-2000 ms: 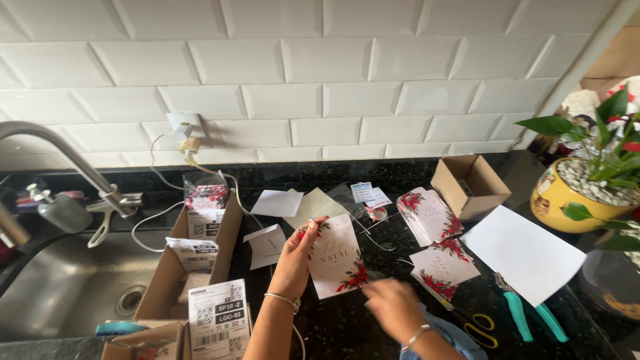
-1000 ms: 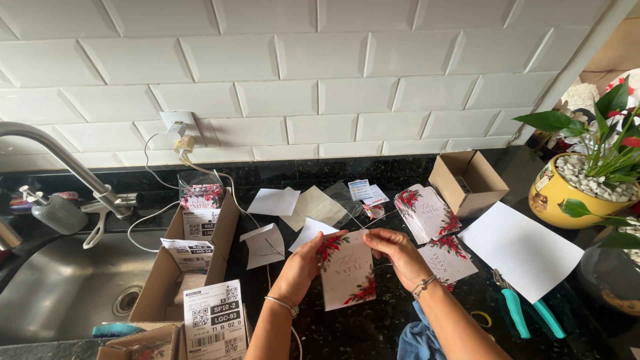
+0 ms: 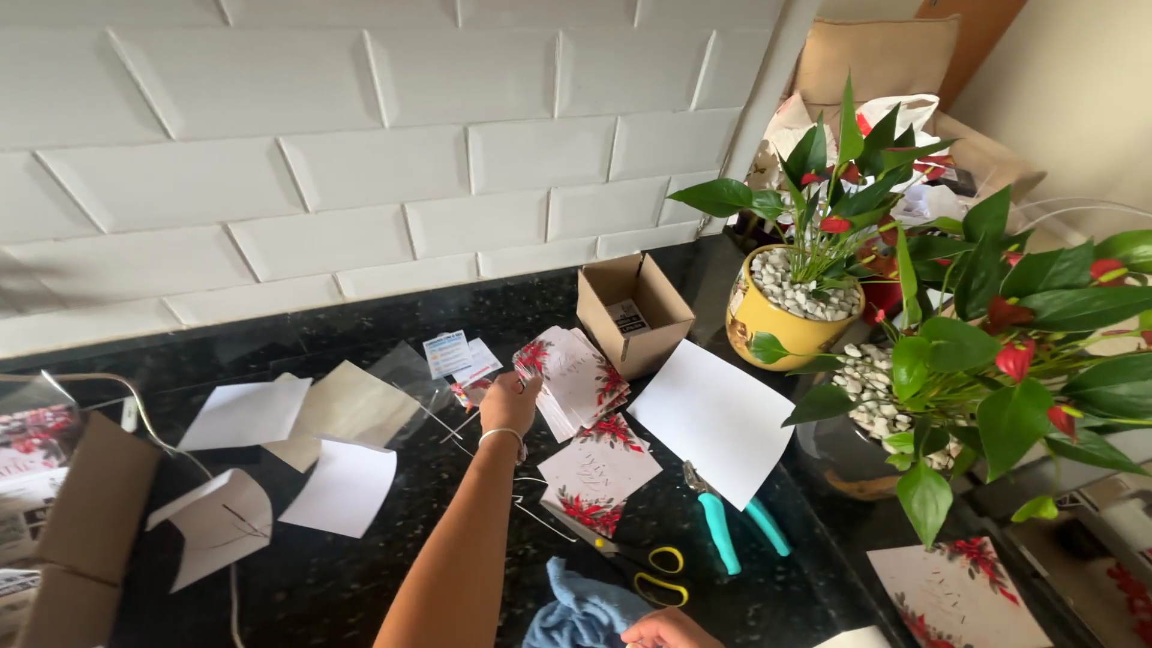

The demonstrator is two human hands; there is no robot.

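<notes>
My left hand [image 3: 510, 405] reaches to the left edge of a stack of cards [image 3: 576, 373] printed with red flowers; its fingertips are partly hidden, so its grip is unclear. Just below that stack, loose cards of the same print [image 3: 598, 468] overlap. At the bottom edge, my right hand [image 3: 670, 630] is only partly in view, beside a blue cloth [image 3: 576, 607]. Scissors with black and yellow handles [image 3: 621, 553] lie between the loose cards and the cloth. To their right are teal-handled pliers or cutters [image 3: 729, 522], touching a white sheet [image 3: 715, 418].
An open cardboard box [image 3: 634, 315] stands behind the stack. Two potted anthuriums, one in a yellow pot [image 3: 792, 315], fill the right side. White papers [image 3: 337, 486], a beige sheet [image 3: 346, 414] and a cable [image 3: 236, 603] lie left. Another flowered card [image 3: 958, 594] is at lower right.
My hands held a flowered card together one second ago; now they are apart, the left at the stack and the right low at the bottom edge. The view has swung right.
</notes>
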